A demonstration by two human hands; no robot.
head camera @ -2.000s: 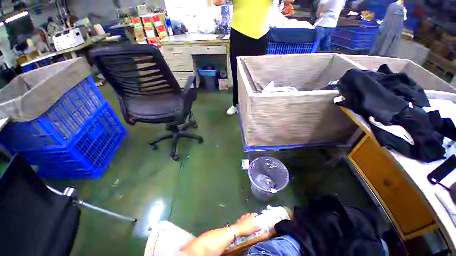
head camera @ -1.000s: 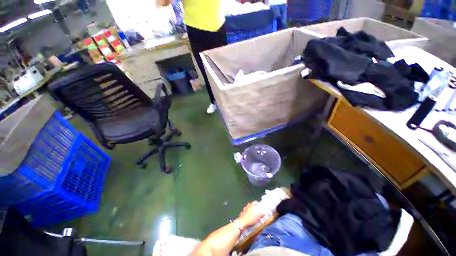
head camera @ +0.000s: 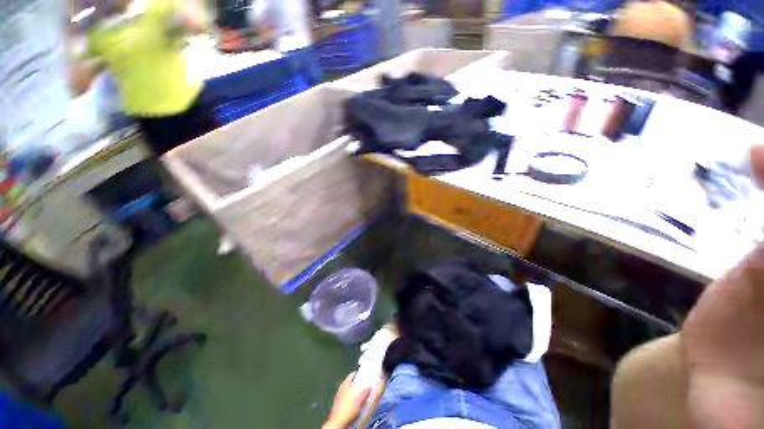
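Observation:
The black garment with a white edge lies bunched on my lap over blue jeans. My left hand is at the bottom, at a white crinkled thing left of the lap. Its fingers are blurred, and I cannot tell whether they grip it. My right hand is a large, blurred shape close to the camera, cut off by the right edge. Its fingers and anything in them cannot be made out.
On the white-topped table are piled black garments, a dark ring-shaped dish, reddish and brown spools, a slim dark tool and clear plastic. A clear bin stands before a fabric-lined bin. A person in yellow stands behind.
The view has swung right, showing more of the table. A blurred right hand has appeared at the right edge. My left hand stays by the white thing; the garment stays on the lap.

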